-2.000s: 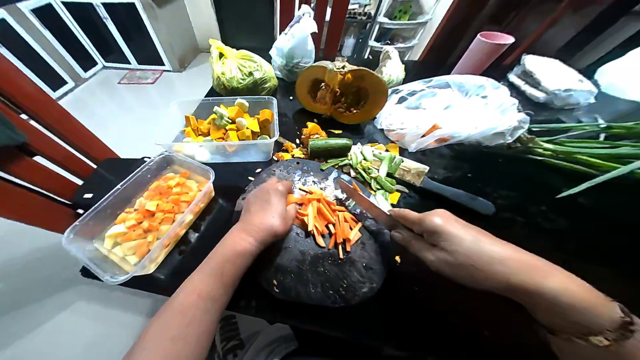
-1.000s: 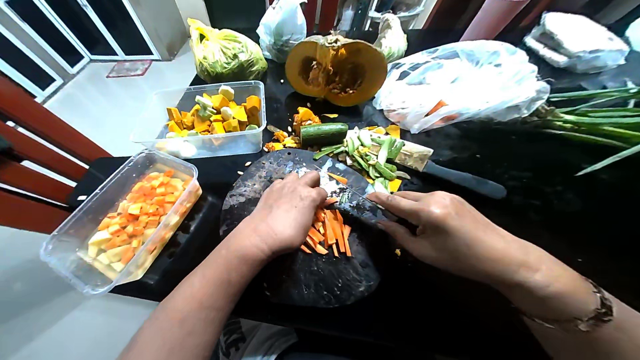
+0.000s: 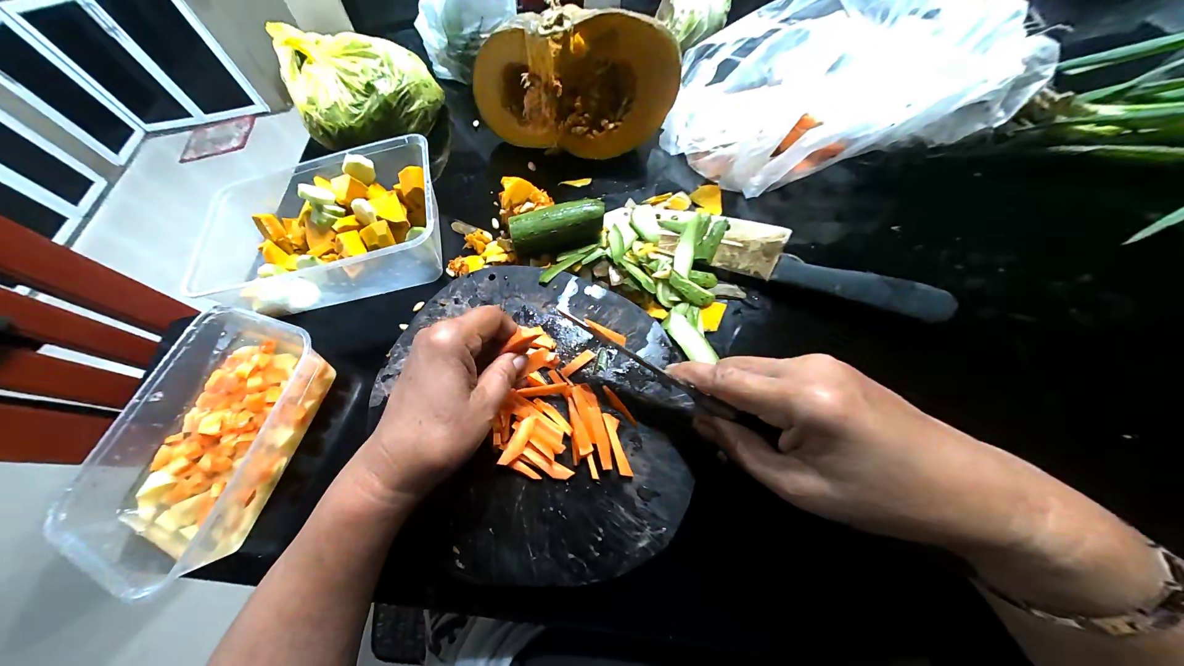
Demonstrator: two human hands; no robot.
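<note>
My left hand [image 3: 453,398] holds pieces of carrot between thumb and fingers over the left side of a round dark chopping board [image 3: 573,546]. Orange carrot sticks [image 3: 564,425] lie loosely on the board, just right of that hand. My right hand [image 3: 786,425] grips a kitchen knife [image 3: 638,361] by its handle, with the thin blade pointing up and left across the board, above the sticks. Behind the board are green peelings [image 3: 680,268] and a piece of cucumber-like green vegetable [image 3: 557,227]. A second, broad-bladed knife [image 3: 860,287] lies partly under the peelings.
To the left stand a plastic container of diced orange and pale vegetables [image 3: 217,416] and another with pumpkin chunks [image 3: 351,217]. At the back are a yellow bag of greens [image 3: 361,88], a cut pumpkin [image 3: 578,83], a white plastic bag [image 3: 851,83] and long green stalks [image 3: 1110,111].
My left hand has drawn back to the left, uncovering more carrot sticks, which now lie more spread out. The knife remains in my right hand.
</note>
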